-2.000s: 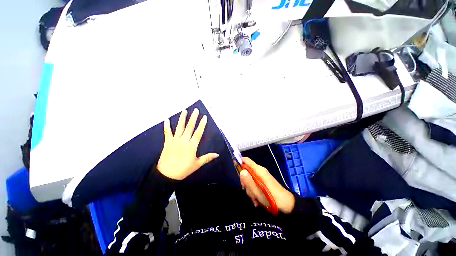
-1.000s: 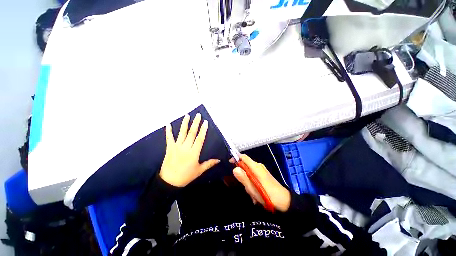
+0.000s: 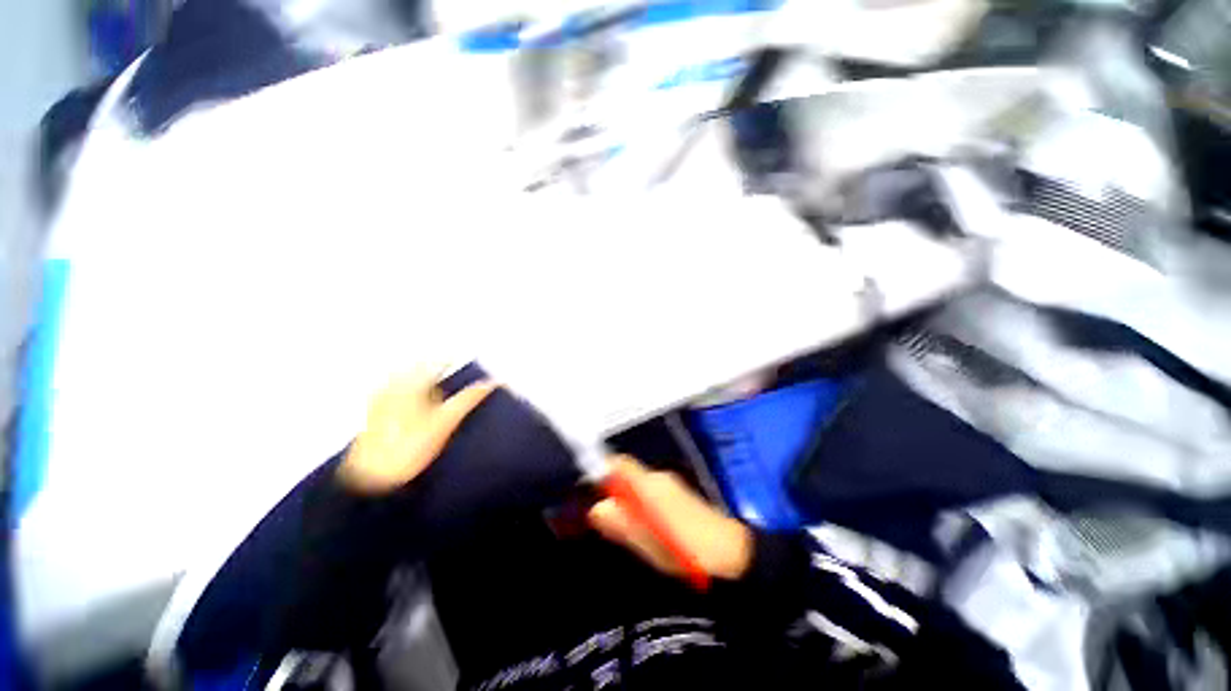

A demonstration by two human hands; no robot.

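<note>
The picture is blurred. The navy garment panel [image 3: 496, 452] lies over the table's front edge, with its pointed corner on the table. My left hand [image 3: 405, 429] is at that corner; whether its fingers pinch the cloth is too blurred to tell. My right hand [image 3: 686, 522] is closed on the red-orange handles of the fabric scissors [image 3: 653, 524]. The blades point up and left, along the panel's right edge; whether they are apart is unclear.
The white machine table [image 3: 338, 257] has the blurred sewing machine head [image 3: 574, 101] at its back. A blue crate [image 3: 766, 452] is under the front edge. Grey, white and navy cut pieces [image 3: 1067, 405] are heaped at right. Dark cloth [image 3: 216, 61] lies at back left.
The view has shifted, so the machine sits further left and the table lower. My left hand has moved from lying spread flat to the panel's tip. My right hand still holds the scissors.
</note>
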